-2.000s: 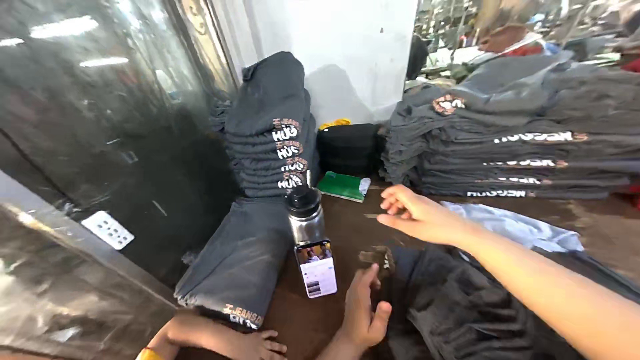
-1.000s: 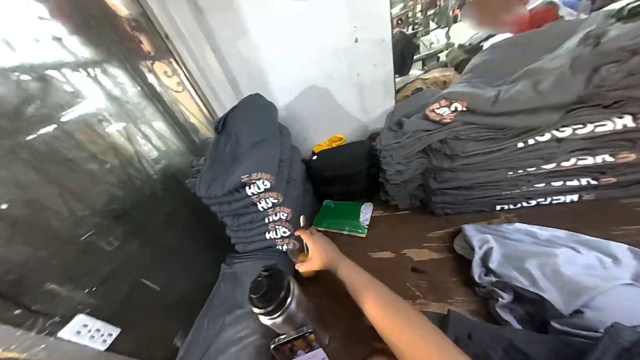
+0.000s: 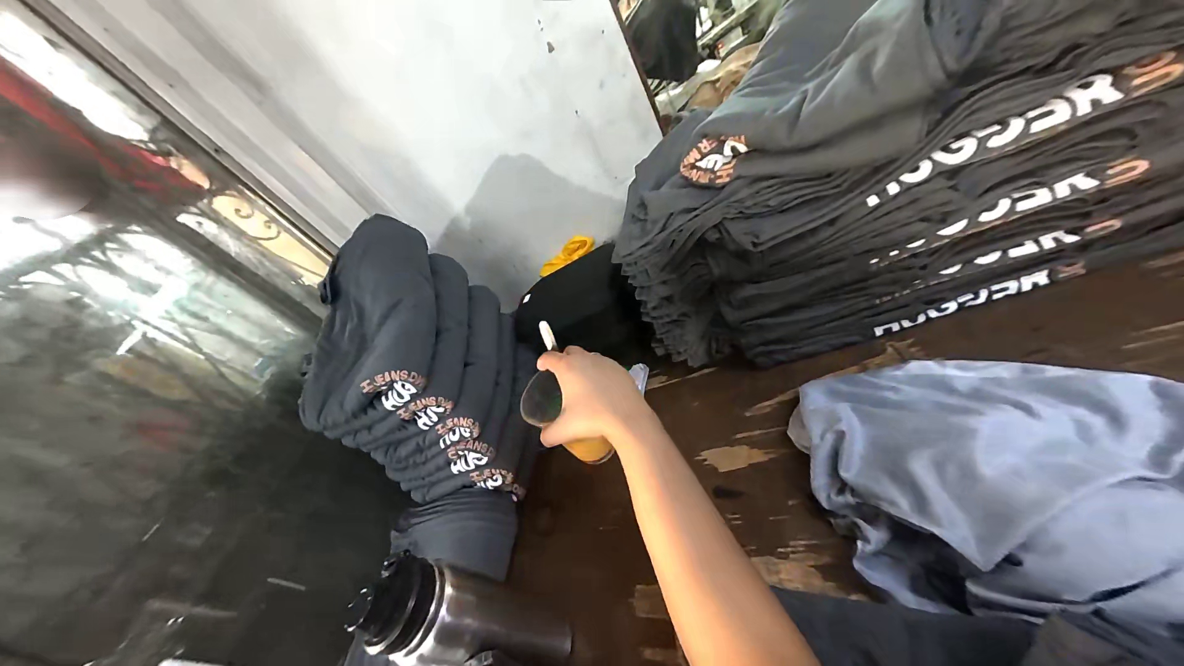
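My right hand (image 3: pixel 592 398) is closed around a small cup (image 3: pixel 541 400), its dark round mouth facing me. A pale stick, perhaps a spoon handle (image 3: pixel 548 335), rises from beside the fingers, and something orange-yellow shows under the hand. Just left of it stands a stack of folded dark grey garments (image 3: pixel 398 351) with printed lettering. Below, at the bottom edge, is a steel bottle with a black lid (image 3: pixel 462 615). A notebook's pale edge (image 3: pixel 640 376) shows behind the hand; the rest is hidden. My left hand is out of view.
A large stack of dark printed garments (image 3: pixel 832 213) stands at the back right of the worn brown table (image 3: pixel 684 499). Crumpled light grey cloth (image 3: pixel 999 462) lies at the right. A black bundle (image 3: pixel 583 305) and yellow cloth (image 3: pixel 567 255) sit against the white wall (image 3: pixel 499 102).
My right hand has reached out to the cup beside the left stack and closed on it. My left hand and another person's hand, seen two seconds ago, are out of view. The view has moved closer.
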